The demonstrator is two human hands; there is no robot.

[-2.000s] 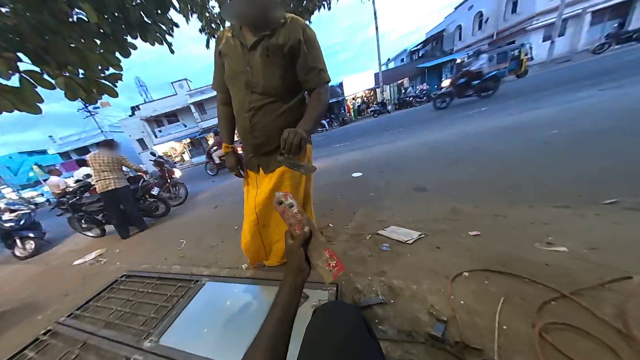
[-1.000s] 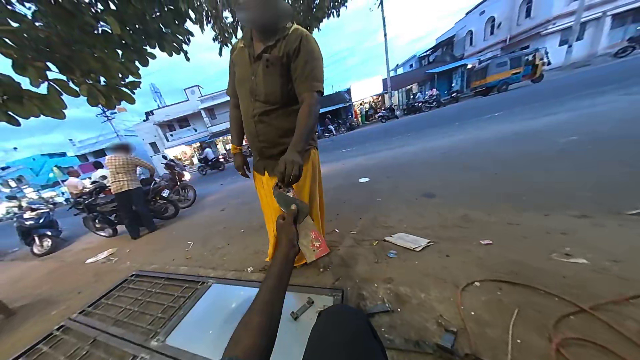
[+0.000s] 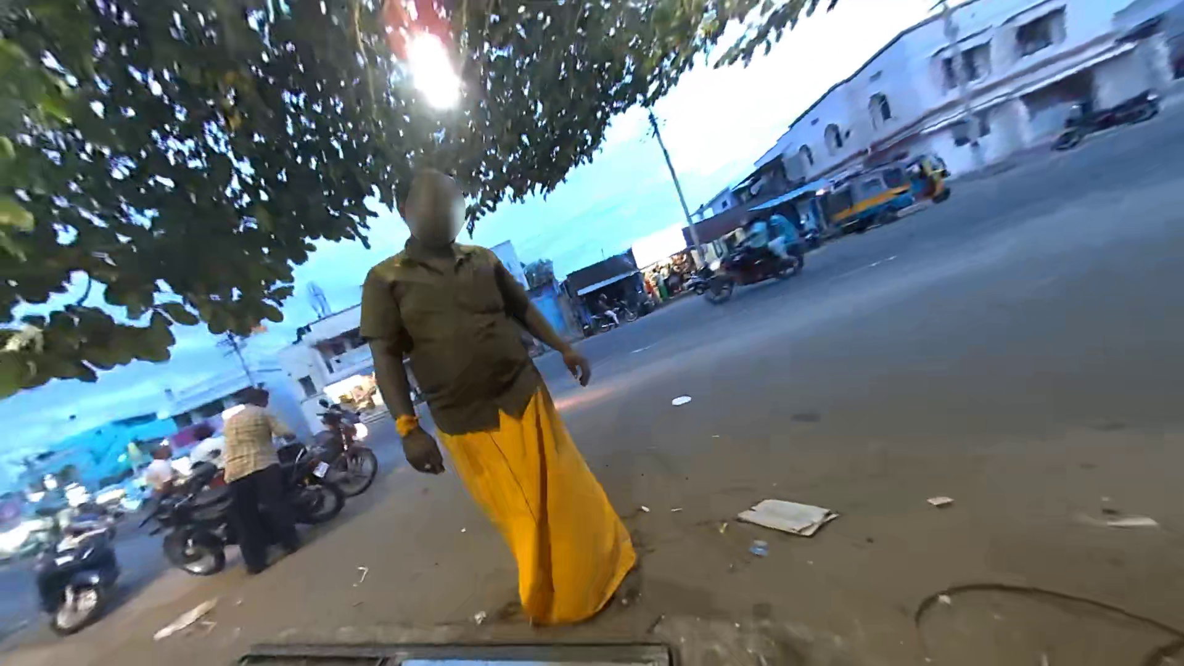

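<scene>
Neither of my hands shows in the head view. Facing me stands a person in a dark short-sleeved shirt and a yellow wraparound cloth [image 3: 536, 509], both arms down and the hands apart from the body. Nothing is plainly held in the person's hands. At the bottom edge shows the top rim of a metal frame [image 3: 536, 651] lying on the ground, with a strip of pale panel inside it; the rest of it is cut off.
Parked motorcycles [image 3: 314, 486] and a person in a checked shirt [image 3: 250, 449] are at the left. A flattened cardboard piece [image 3: 788, 517] and a cable [image 3: 1036, 592] lie on the dirt at the right. A motorcycle with riders [image 3: 758, 259] is on the road; leafy branches [image 3: 231, 139] hang overhead.
The view has tilted up. My hand, earlier reaching out with a patterned reddish object by the standing person's hand, is out of view. That person's arm has swung out to the side.
</scene>
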